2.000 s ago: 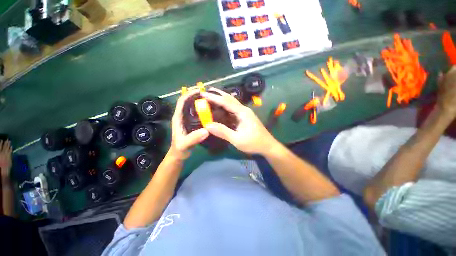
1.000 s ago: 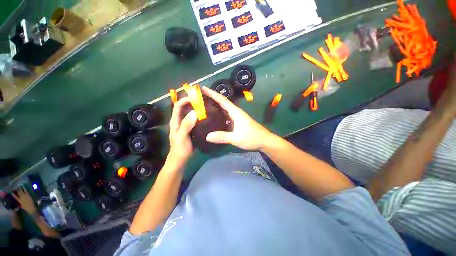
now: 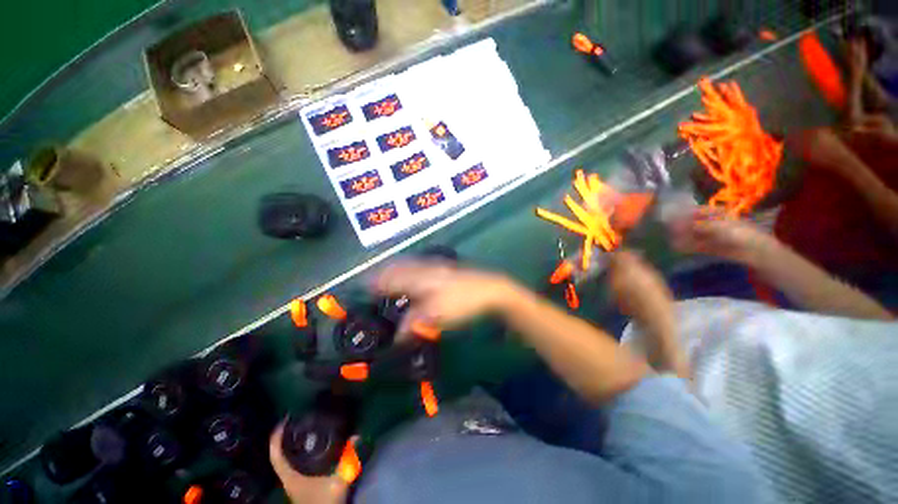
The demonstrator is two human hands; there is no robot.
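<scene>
My left hand (image 3: 293, 474) is at the bottom, partly hidden, and holds a black speaker (image 3: 315, 439) with a pale logo on its round end and an orange strap (image 3: 349, 460) at its side. My right hand (image 3: 438, 295) is blurred, reaching over the bench above other black speakers; whether it grips anything is unclear. Another black speaker (image 3: 359, 335) stands just left of it. Orange straps (image 3: 330, 306) lie above that speaker, and another orange strap (image 3: 354, 371) is below it. A black strip with an orange loop (image 3: 428, 397) lies below my right hand.
Several black speakers (image 3: 224, 433) cluster at lower left. A white tray (image 3: 507, 94) with orange-marked black pieces and a lone black speaker (image 3: 293, 215) are beyond the pale line. Loose orange strips (image 3: 731, 148) lie right, near another person's hands (image 3: 724, 236). A cardboard box (image 3: 162, 61) stands behind.
The view has shifted. My hands have separated: my left hand has moved down with a speaker, and my right hand has moved over the speakers. The neighbour's hands now reach near the orange strips.
</scene>
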